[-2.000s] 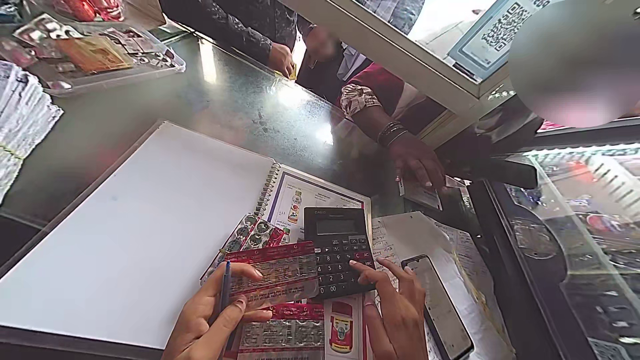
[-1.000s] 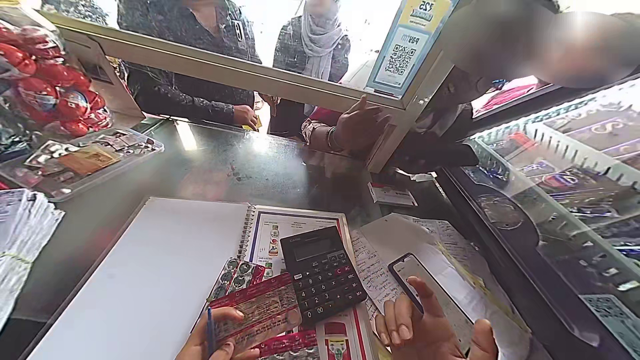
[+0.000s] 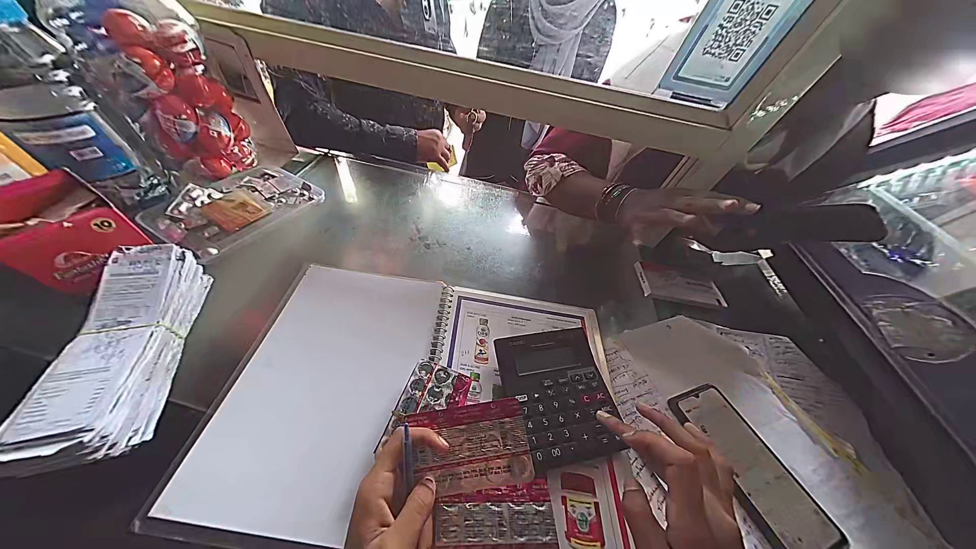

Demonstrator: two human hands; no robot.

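My left hand [image 3: 400, 488] holds a blister strip of tablets [image 3: 473, 446] with a red edge, and a blue pen [image 3: 408, 461] is tucked between its fingers. More blister strips [image 3: 496, 522] lie under and behind it on an open spiral-bound book [image 3: 305, 396]. The black calculator [image 3: 557, 396] rests on the book's printed page, partly beneath the held strip. My right hand [image 3: 679, 480] holds nothing; its fingers are spread, with the index fingertip at the calculator's right-hand keys. A smartphone [image 3: 755, 465] lies just right of that hand on handwritten papers [image 3: 823, 412].
A banded stack of papers [image 3: 114, 343], a red box [image 3: 61, 236], a plastic tray of small packets [image 3: 236, 210] and a jar of red balls [image 3: 191, 99] stand at the left. Across the counter [image 3: 396, 229], under a window frame [image 3: 473, 84], a person's braceleted arm [image 3: 602, 198] reaches in.
My right hand, raised off the calculator a second ago, is back at its keys. The person's braceleted hand has moved right over the counter. The view has shifted.
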